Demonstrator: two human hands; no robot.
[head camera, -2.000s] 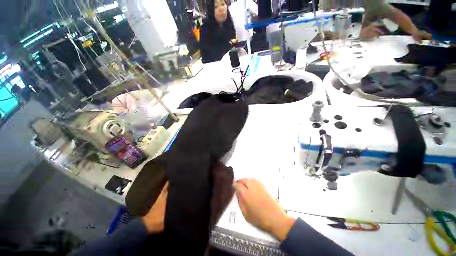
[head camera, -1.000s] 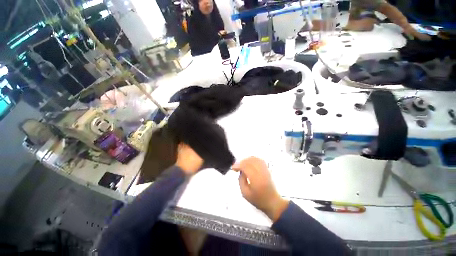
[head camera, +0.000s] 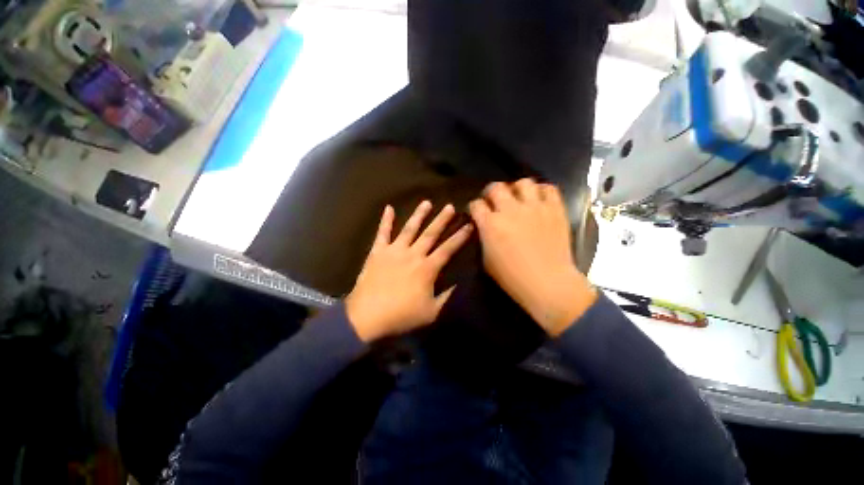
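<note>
The black garment piece (head camera: 502, 76) lies over the white table and hangs toward my lap, left of the sewing machine head (head camera: 748, 123). A dark brown piece (head camera: 332, 204) lies spread on its left. My left hand (head camera: 407, 270) rests flat on the brown piece with fingers spread, holding nothing. My right hand (head camera: 531, 251) is beside it with fingers curled down on the cloth where brown and black meet. Whether its fingertips pinch the cloth is hard to see, but they press a fold. The needle area is partly hidden behind the machine head.
Snips (head camera: 663, 310) and green-and-yellow scissors (head camera: 799, 355) lie on the table at the right, with silver tweezers (head camera: 755, 267) near them. A phone (head camera: 126, 101) stands on the left table. A measuring strip (head camera: 270, 281) runs along the front edge. A blue crate (head camera: 133, 322) is at lower left.
The view has tilted down and closer. The cloth has come nearer the front edge and is spread out, brown piece at the left. Both hands now lie on top of it, side by side.
</note>
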